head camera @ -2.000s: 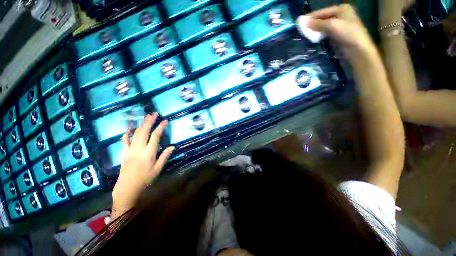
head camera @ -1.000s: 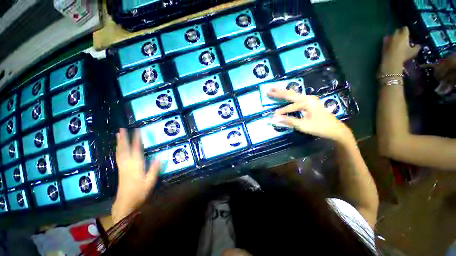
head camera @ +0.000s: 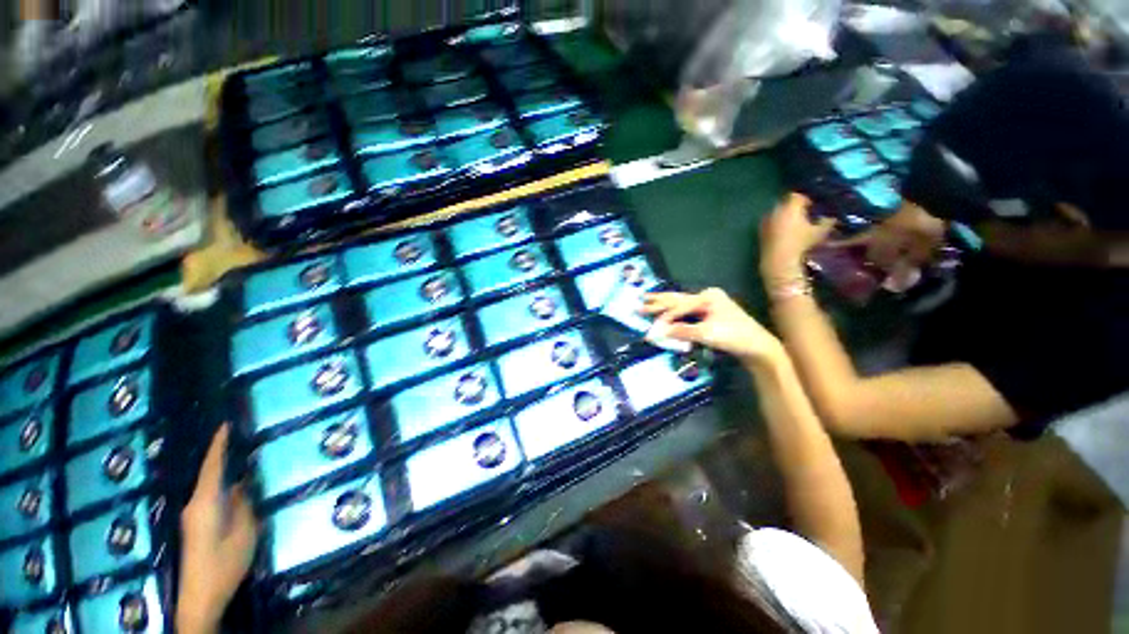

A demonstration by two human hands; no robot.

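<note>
Flat teal panels (head camera: 469,389) with round dark discs sit in the pockets of a black blister tray (head camera: 520,477) in front of me. My right hand (head camera: 708,325) is over the tray's right column, fingers pinched on a small white cloth (head camera: 670,334). The fingertips are beside a pale panel (head camera: 623,297), which looks slightly tilted; whether they touch it is unclear. My left hand (head camera: 220,533) is blurred at the tray's lower left edge, with no object visible in it.
Another panel tray (head camera: 121,464) lies left. Stacked trays (head camera: 415,124) stand beyond on a tan board (head camera: 223,263). A bottle (head camera: 124,186) is far left, a clear plastic bag (head camera: 755,56) at the far edge. A person in a dark cap (head camera: 1028,149) works at right, forearm near mine.
The view has shifted, showing more of the far stack and the neighbour. My right hand has moved from the lower-right panels to the right column's edge. My left hand is now at the tray's outer left side.
</note>
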